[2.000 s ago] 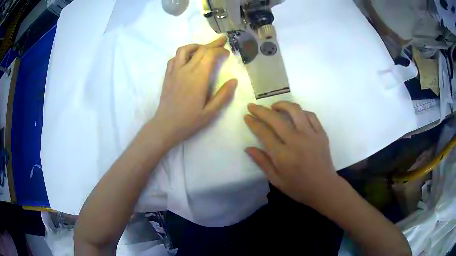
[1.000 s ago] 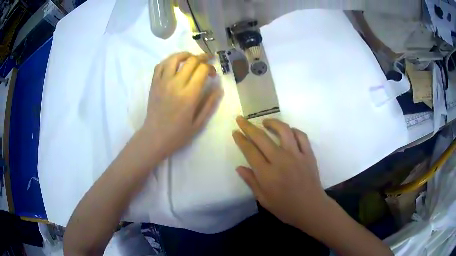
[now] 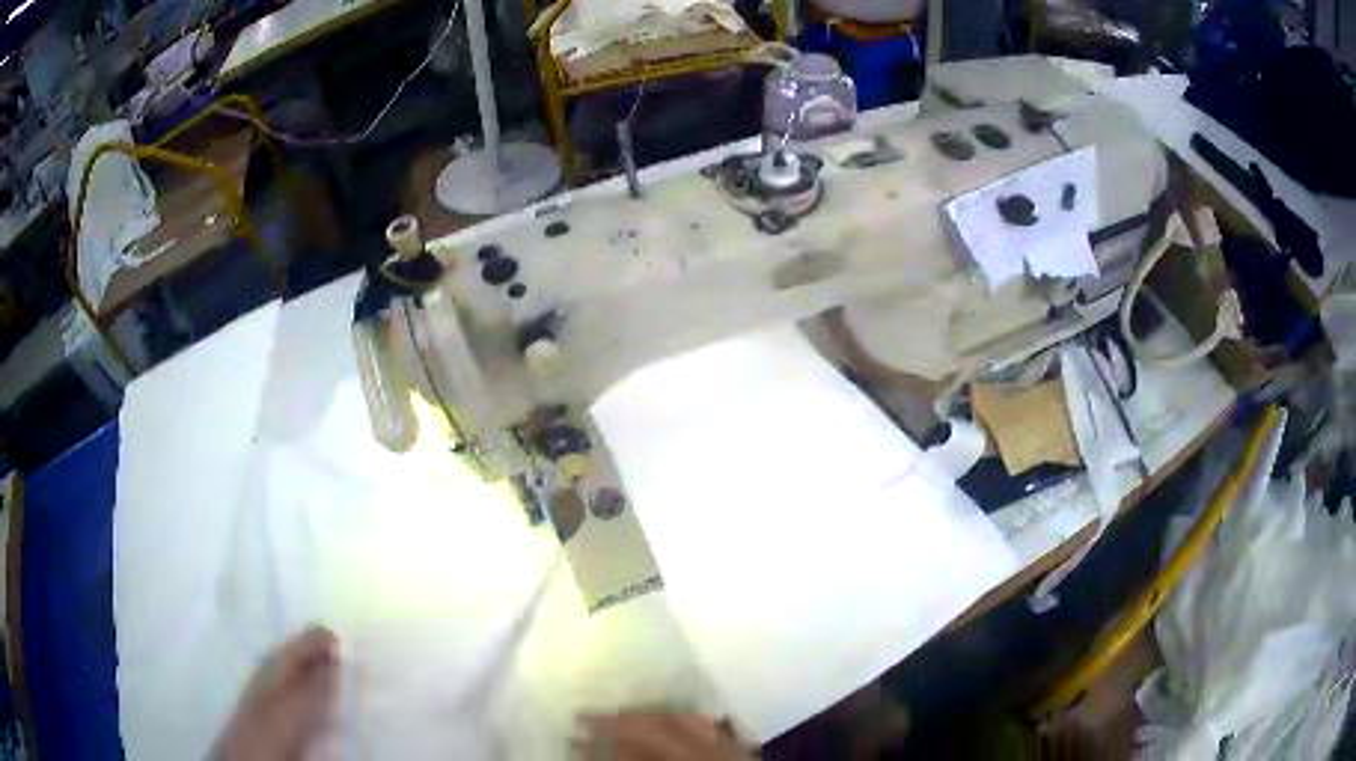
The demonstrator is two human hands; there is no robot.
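Observation:
The cream sewing machine (image 3: 699,283) stands across the table. Its needle area (image 3: 524,495) glows in the lamp light, left of the shiny metal plate (image 3: 613,562). White thin cloth (image 3: 431,639) lies wrinkled in front of the needle. My left hand (image 3: 283,706) is at the bottom edge, blurred and cut off, at the cloth. My right hand (image 3: 662,736) is also blurred and mostly cut off at the bottom edge, below the metal plate. Whether either hand grips cloth cannot be seen.
White sheets lie left (image 3: 194,491) and right (image 3: 803,520) of the needle. A blue tray (image 3: 67,565) is at far left. A tan card (image 3: 1026,424) and hanging white strips (image 3: 1101,446) are at right. A yellow-framed cart (image 3: 662,67) stands behind; a white bundle (image 3: 1249,625) is lower right.
The view has tilted up, showing the whole machine and the room behind. Both hands now sit low in the picture, and my left hand has moved away from the needle towards me.

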